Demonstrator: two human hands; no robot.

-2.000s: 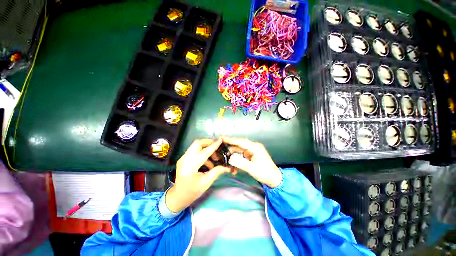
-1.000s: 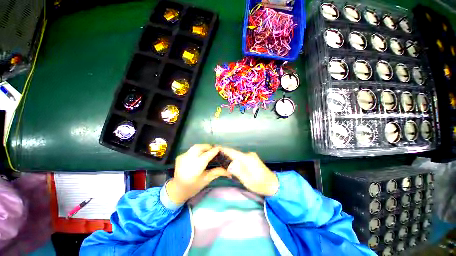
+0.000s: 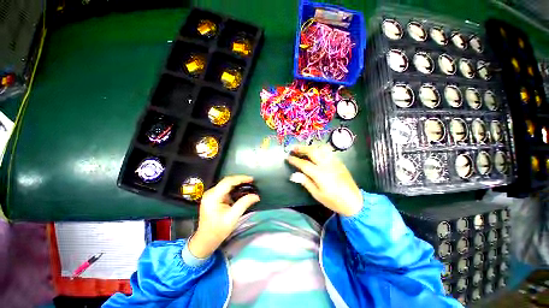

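My left hand (image 3: 222,212) is near the bench's front edge and holds a dark round housing (image 3: 244,192) between thumb and fingers. My right hand (image 3: 325,179) is over the mat just below the wire pile, fingers apart; I see nothing held in it. The tangled pink, red and blue wired parts (image 3: 297,110) lie in a heap on the green mat. Two silver-faced discs, an upper one (image 3: 347,109) and a lower one (image 3: 342,138), lie right of the heap. A small yellow piece (image 3: 265,143) lies at its lower left.
A black compartment tray (image 3: 171,141) holds amber units at left. A blue bin (image 3: 362,45) of pink-red wires stands at the back. Stacked clear trays (image 3: 442,186) of silver discs stand at right. A dark tray stack (image 3: 421,231) and a paper sheet (image 3: 99,240) lie below the bench edge.
My hands were together around the dark piece and have now parted. My right hand has moved up and right toward the wire heap. My left hand keeps the housing.
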